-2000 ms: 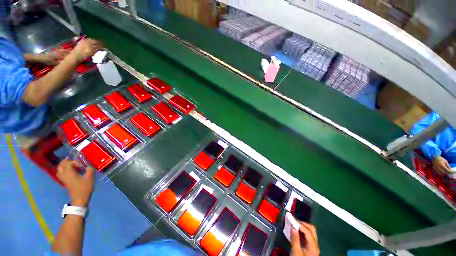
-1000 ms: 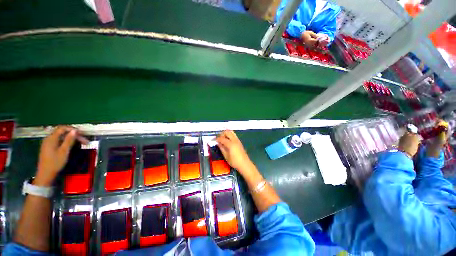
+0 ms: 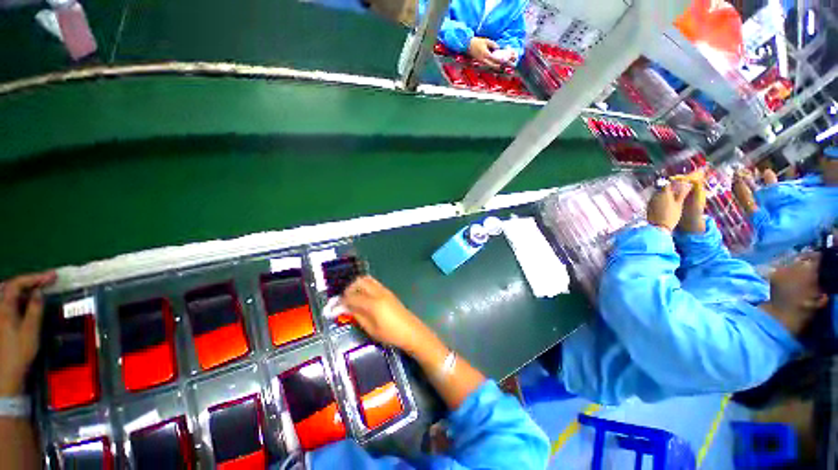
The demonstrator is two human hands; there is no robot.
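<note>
A clear blister tray [image 3: 108, 303] lies on the dark green bench with red-and-black flip phones in two rows of pockets. My right hand [image 3: 369, 307] is over the top right pocket, on the red lower part of the phone [image 3: 342, 274]. A small white wiping cloth [image 3: 333, 308] is pinched in its fingers. My left hand [image 3: 20, 321] is at the tray's left end, cut off by the picture's edge. Its fingertips are near the bench's pale edge, and I see nothing held in it. The lower row of phones is partly cut off.
A light-blue bottle [image 3: 458, 250] and a white cloth or paper [image 3: 537, 257] lie right of the tray. Stacked clear trays [image 3: 588, 218] are beside a neighbour in blue [image 3: 675, 294]. A white frame post [image 3: 542, 138] crosses the green belt [image 3: 276, 165]. Blue stools [image 3: 634, 445] are lower right.
The view has turned right, so the tray appears further left and lower. My right hand has moved down the top right phone from its upper part. My left hand is now at the picture's left edge.
</note>
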